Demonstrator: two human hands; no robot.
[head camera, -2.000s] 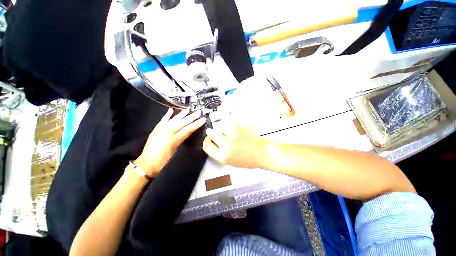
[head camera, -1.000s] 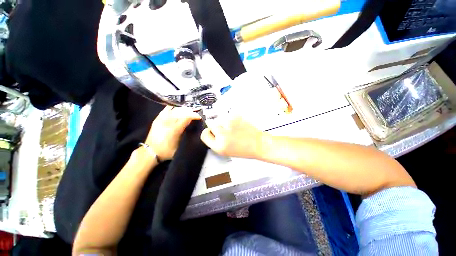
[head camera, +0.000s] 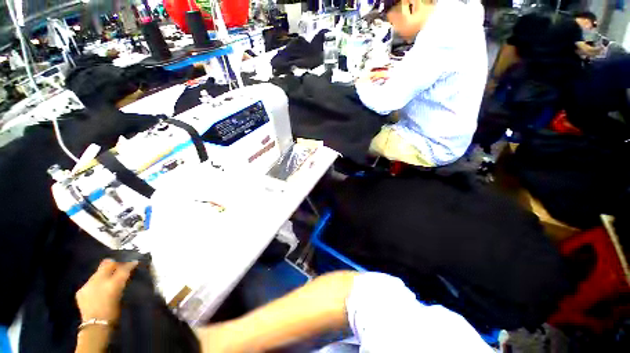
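A black garment piece (head camera: 148, 310) hangs from the needle area over the front table edge at the lower left. My left hand (head camera: 103, 293), with a thin bracelet at the wrist, holds the cloth's upper edge in front of the needle. My right forearm reaches in from the lower right, but the hand itself is not visible at the cloth and bottom edge. The white sewing machine (head camera: 238, 138) has a blue stripe, and its presser foot (head camera: 124, 238) stands just beyond the cloth. A black band (head camera: 124, 174) hangs over the head.
Small snips (head camera: 211, 205) lie on the white table (head camera: 242, 220). A plastic-wrapped tray (head camera: 293, 162) sits at its right end. A blue-rimmed crate (head camera: 331, 251) stands beside the table, near a large black cloth pile (head camera: 442, 234). A person in a light shirt (head camera: 442, 83) sits ahead.
The view has swung up and right. The cloth's held edge is now nearer me, away from the presser foot. My right hand has left the needle area and gone out of sight.
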